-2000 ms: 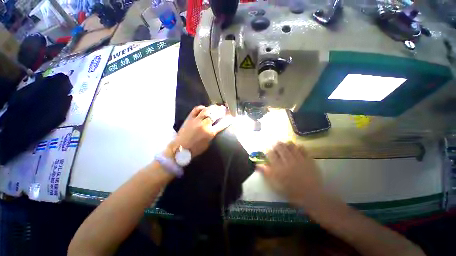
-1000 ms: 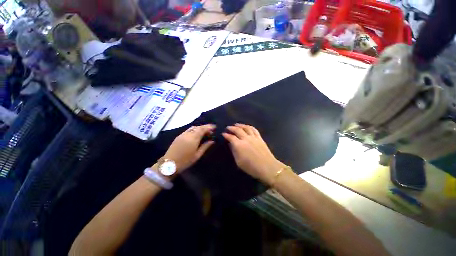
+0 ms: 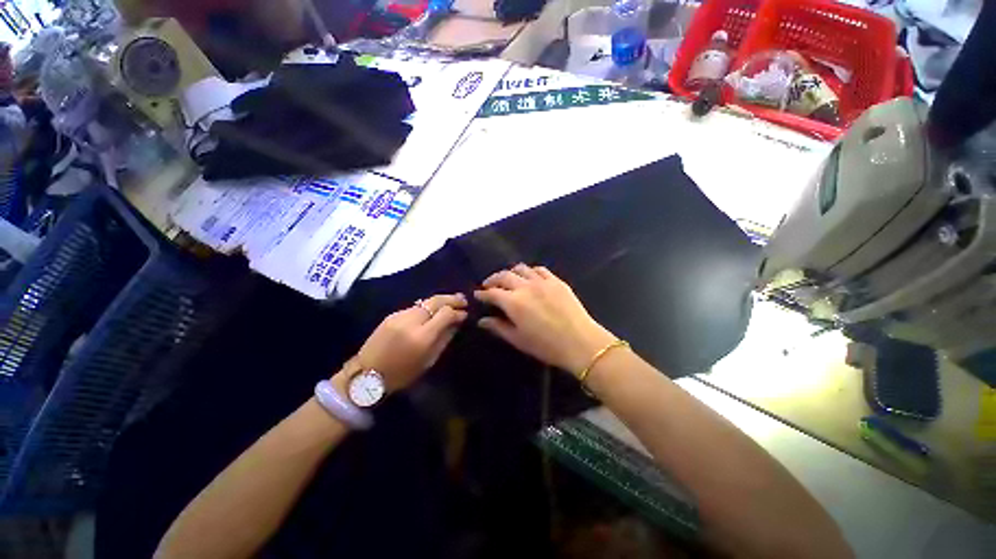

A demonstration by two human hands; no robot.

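A large black cloth panel (image 3: pixel 644 262) lies on the white machine table and hangs over its front edge toward my lap. My left hand (image 3: pixel 415 341) is on the cloth near the table's front edge, its fingertips pinching the cloth. My right hand (image 3: pixel 535 317) is just beside it, fingers curled down on the same cloth, fingertips nearly touching the left ones. The exact edge between the fingertips is hard to see against the black. The sewing machine head (image 3: pixel 885 207) stands at the right, past the panel's right end.
A black cloth heap (image 3: pixel 311 118) lies on a printed white packaging sheet (image 3: pixel 328 235). A blue slatted crate (image 3: pixel 98 328) stands at left. A red basket (image 3: pixel 786 60) and bottle (image 3: pixel 629 38) are at the back. A dark rectangle (image 3: pixel 904 378) and thin stick (image 3: pixel 893 437) lie at right.
The view has turned left from the machine. My hands have left the needle area and both now hold the cloth, which is spread out left of the machine. Over the last second they barely moved.
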